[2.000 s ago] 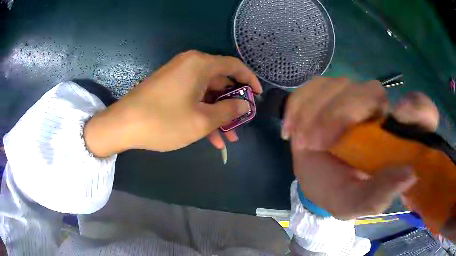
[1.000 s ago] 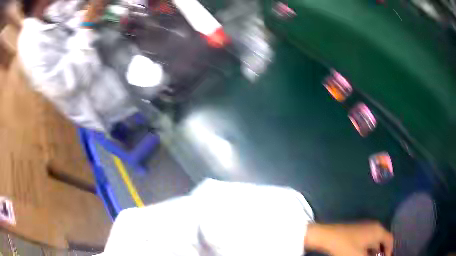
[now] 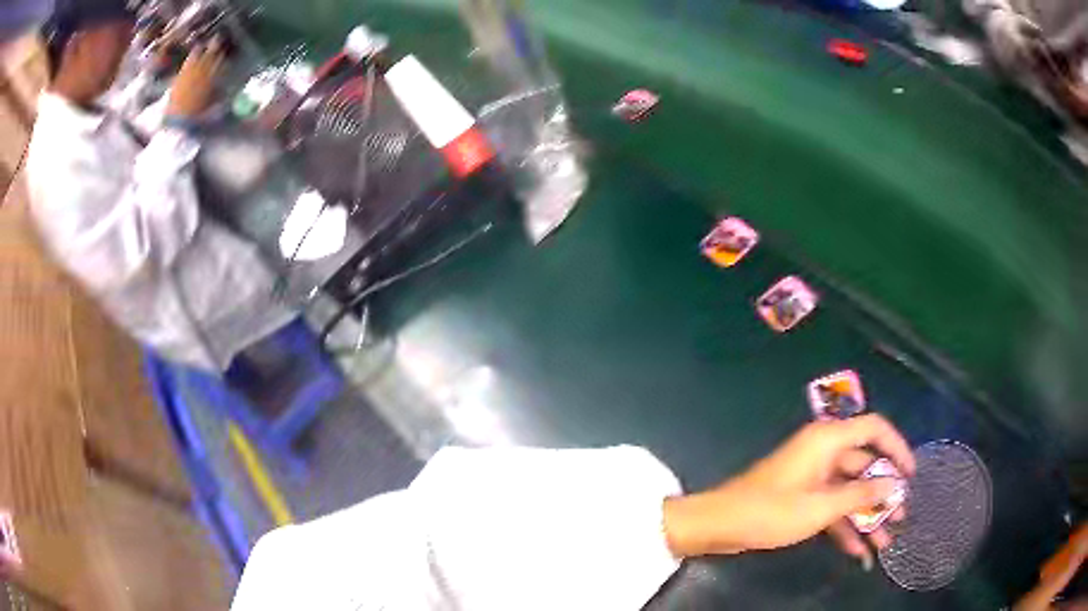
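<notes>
My left hand (image 3: 793,492) reaches in from the lower middle, its white sleeve stretched across the bottom. Its fingertips are around a pink housing (image 3: 879,495) with an orange and dark inside, held beside the left rim of the round grey perforated dish (image 3: 943,513). Another open pink unit (image 3: 836,395) lies on the dark green mat just above my left hand. At the lower right edge an orange and skin-toned shape is cut off and blurred; whether my right hand grips it cannot be made out.
More pink units (image 3: 786,303) lie in a spaced row towards the upper middle. A small red piece (image 3: 848,51) lies far off. A crinkled clear bag (image 3: 556,185), a white and red object (image 3: 436,116) and cables stand left. A person in white (image 3: 131,215) sits at far left.
The view has swung left from the close work, bringing the row of units and the person into sight. My left hand, with the pink housing, now shows higher than one second ago.
</notes>
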